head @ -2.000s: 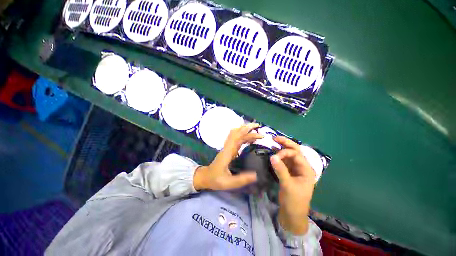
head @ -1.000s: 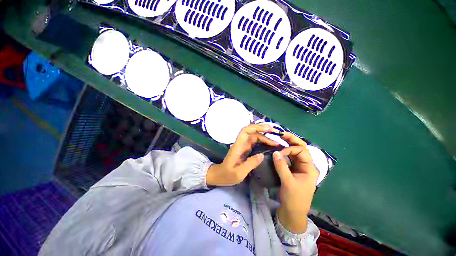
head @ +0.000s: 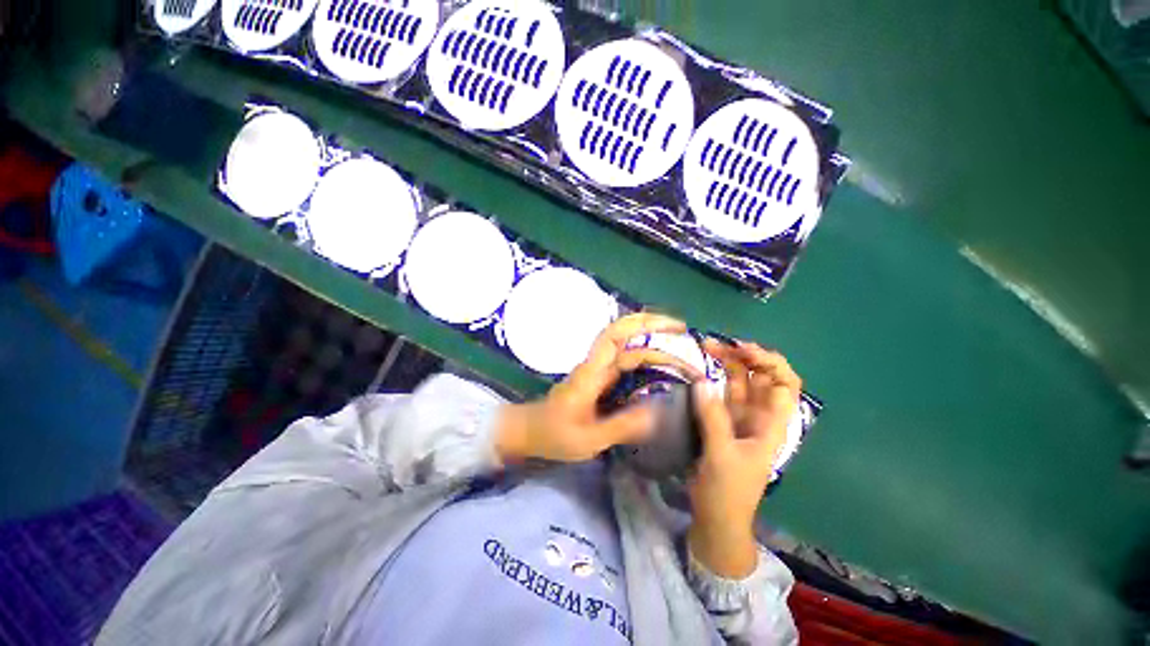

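Note:
A dark round canister [head: 663, 435] is held upright between both hands in front of my chest. My left hand [head: 574, 410] grips its left side, with the thumb blurred across its face. My right hand [head: 742, 423] is on its right side, thumb at its edge. A black strip with plain white circles [head: 459, 268] lies under and beyond the hands; its right-hand circles are partly hidden. A white edge shows between the fingertips; I cannot tell if it belongs to the strip or a label.
A thicker stack of black label strips [head: 624, 114] with barred white discs lies farther back on the green bench [head: 933, 328]. A slatted crate [head: 246, 379] with round pieces stands left below the bench. A purple crate [head: 76, 574], a blue stool [head: 95, 227] and something red are at left.
The canister's dark face has turned more into view between the hands. My right fingers have spread slightly over its far edge. The view has shifted, showing more of the label stack.

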